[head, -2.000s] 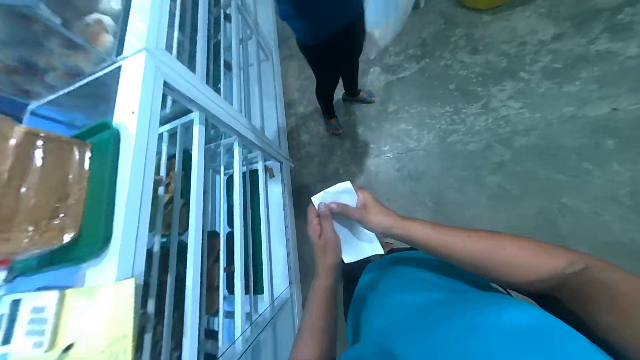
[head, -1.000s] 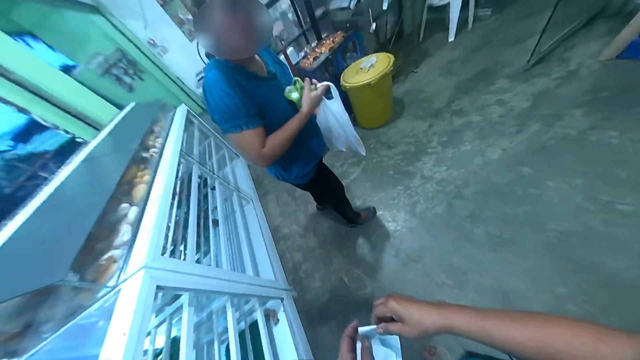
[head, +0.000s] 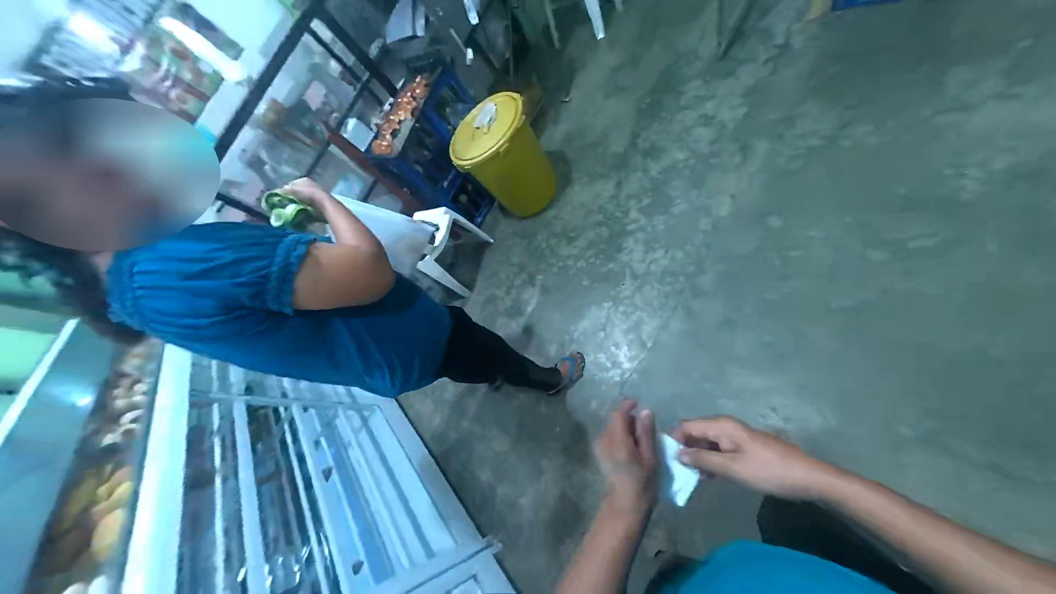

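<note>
A small piece of white paper (head: pixel 680 472) is between my two hands, low and right of centre in the head view. My right hand (head: pixel 730 454) pinches its right side with thumb and fingertips. On the paper's left side is my left hand (head: pixel 629 454), seen partly edge-on; its fingers point up and seem to touch the paper, though their grip is hard to make out. Beneath both hands lies the grey concrete floor (head: pixel 825 289).
A person in a blue top (head: pixel 272 305) stands close at the left, beside a white-framed glass display case (head: pixel 445 487) with bread in it. Further off are a yellow lidded bin (head: pixel 516 165), blue crates (head: pixel 445 107) and a white plastic stool (head: pixel 445 239).
The view has swung upward. Two seconds ago the paper was spread wider between my hands; now less of it shows. The other person appears nearer and turned more sideways than one second ago.
</note>
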